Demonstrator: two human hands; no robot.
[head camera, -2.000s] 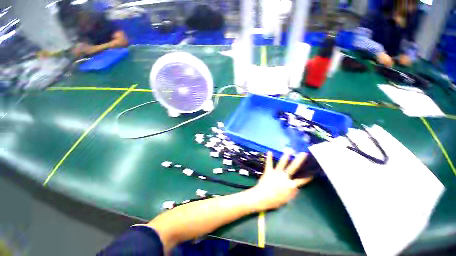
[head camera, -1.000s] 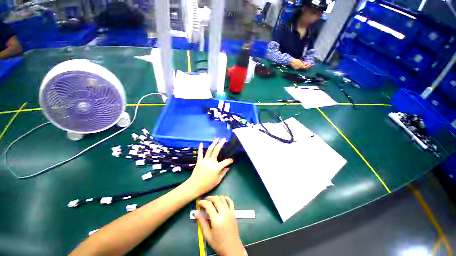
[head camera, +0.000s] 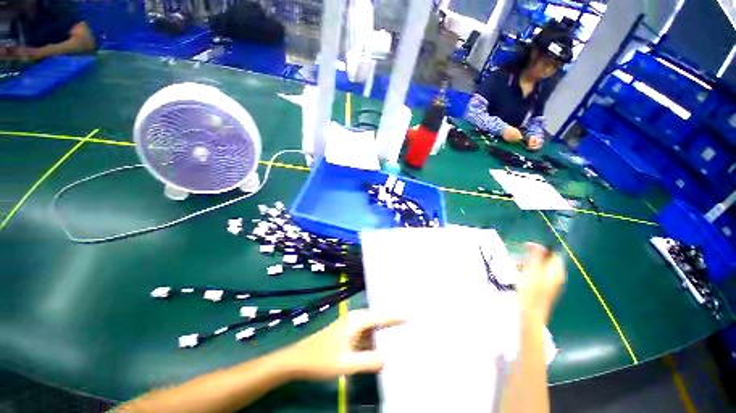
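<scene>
A large white sheet (head camera: 440, 298) is raised in front of me and hides part of the harness and the bin's front edge. My left hand (head camera: 343, 347) grips its left edge with thumb and fingers. My right hand (head camera: 539, 278) is at its right side, blurred; whether it grips the sheet or another paper behind it is unclear. A black wire harness (head camera: 323, 250) with many white connectors (head camera: 213, 295) fans out to the left on the bench. Some dark cable with white parts (head camera: 395, 202) lies in the blue bin (head camera: 331, 198).
A white and lilac fan (head camera: 199, 145) stands back left with its cord looping over the green bench (head camera: 105, 298). Behind the bin are white posts and a red object (head camera: 420, 145). A person (head camera: 516, 97) sits across by papers (head camera: 533, 189); another person's arm shows far left.
My left hand has left the harness and taken the sheet's left edge. My right hand has moved from the small white strip to the sheet's right side. The sheet is lifted and shifted left.
</scene>
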